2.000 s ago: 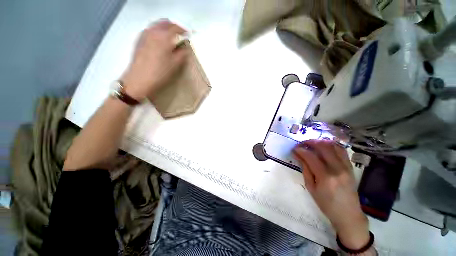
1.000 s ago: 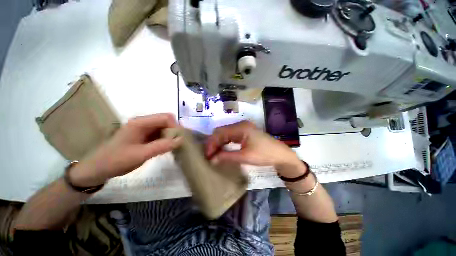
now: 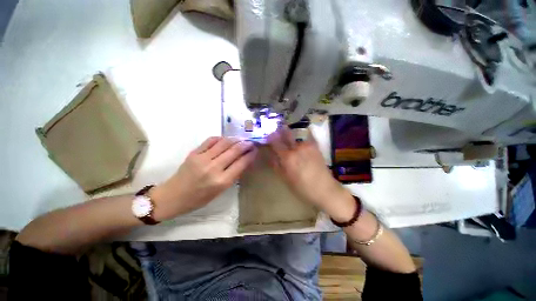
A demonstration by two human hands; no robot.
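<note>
A khaki patch pocket (image 3: 270,203) lies flat in front of the needle, its far end at the bright light under the presser foot (image 3: 264,122). My left hand (image 3: 220,167) rests on its far left edge, fingertips close to the needle. My right hand (image 3: 300,170) lies on its right side, slightly blurred, with fingertips near the needle. Fingers of both hands hold the far end of the cloth. The contact between cloth and presser foot is hidden by glare and fingers. A second khaki pocket (image 3: 94,138) lies alone on the table to the left.
The white sewing machine head (image 3: 376,64) stands over the right of the table (image 3: 176,88). A dark smartphone (image 3: 351,141) with a lit screen lies right of the needle. Khaki cloth (image 3: 153,14) lies at the far left of the head. More khaki cloth (image 3: 111,264) hangs below the near edge.
The pocket held tilted between both hands has been laid flat and moved up to the needle. Both hands have moved to the needle area. The phone screen now shows brighter content.
</note>
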